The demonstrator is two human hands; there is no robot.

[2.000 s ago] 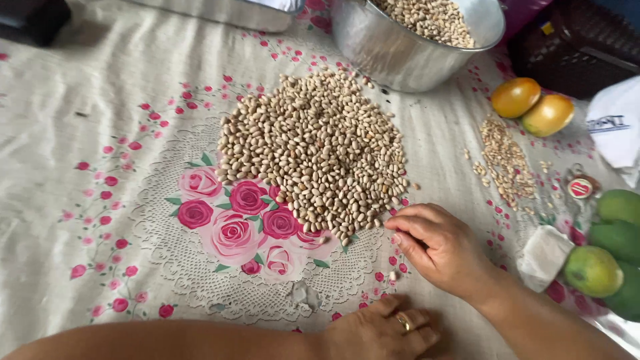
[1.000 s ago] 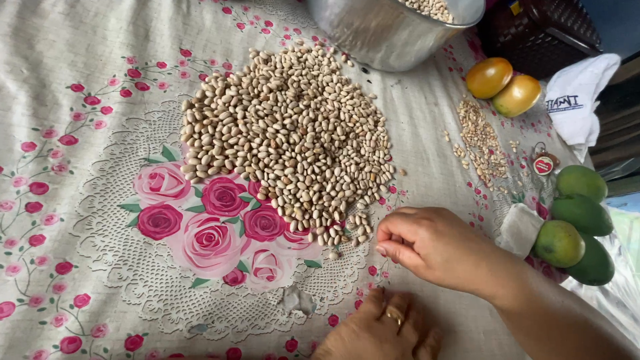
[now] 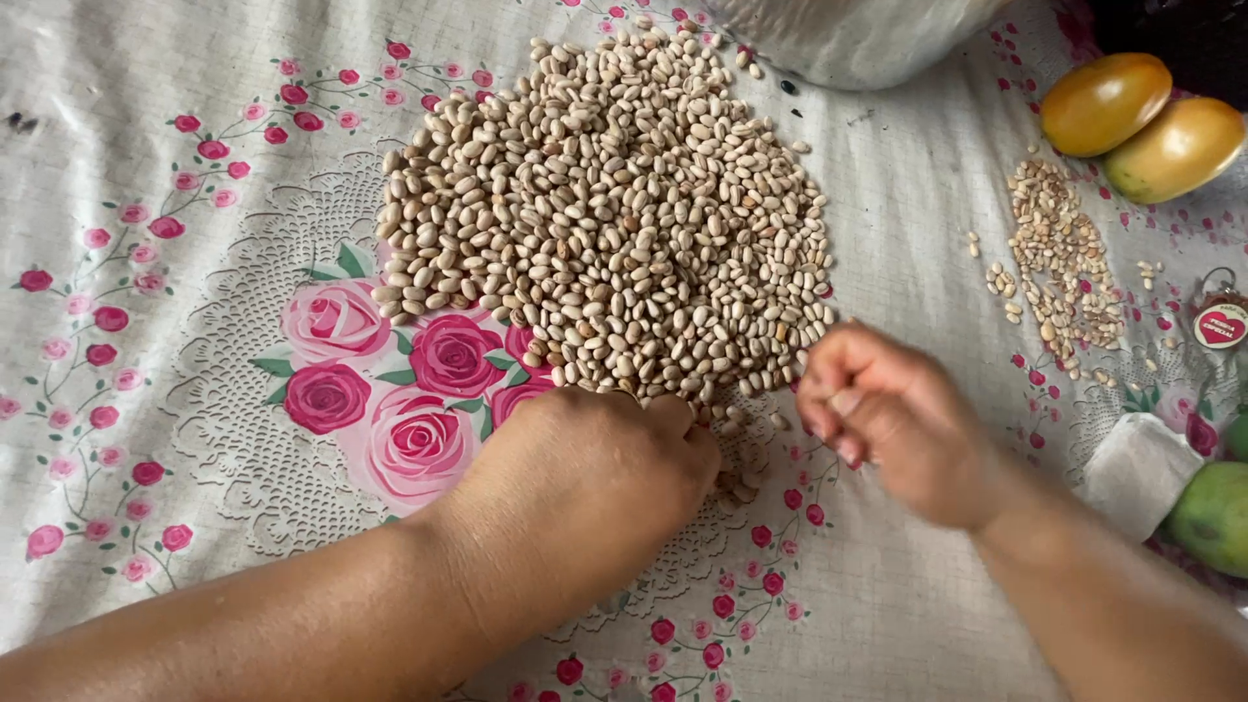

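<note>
A broad pile of pale dried beans (image 3: 624, 214) lies on a flowered tablecloth (image 3: 322, 585). At the pile's lower edge is my left hand (image 3: 604, 468), back up, with fingers curled down at the beans; its fingertips are hidden, and a few beans lie beside them on the right. To the right of the pile's lower right edge, my right hand (image 3: 868, 419) is slightly blurred, fingers bent and thumb near the fingertips. Whether a bean is between them cannot be told.
A metal pot (image 3: 858, 39) stands behind the pile. On the right are a smaller heap of beans (image 3: 1063, 263), two orange-yellow fruits (image 3: 1107, 102), a round red-and-white tag (image 3: 1219, 324), a white block-like object (image 3: 1141, 473) and a green fruit (image 3: 1214, 517).
My left hand has moved up from the bottom of the view to the lower edge of the pile. My right hand stays near the pile's lower right edge.
</note>
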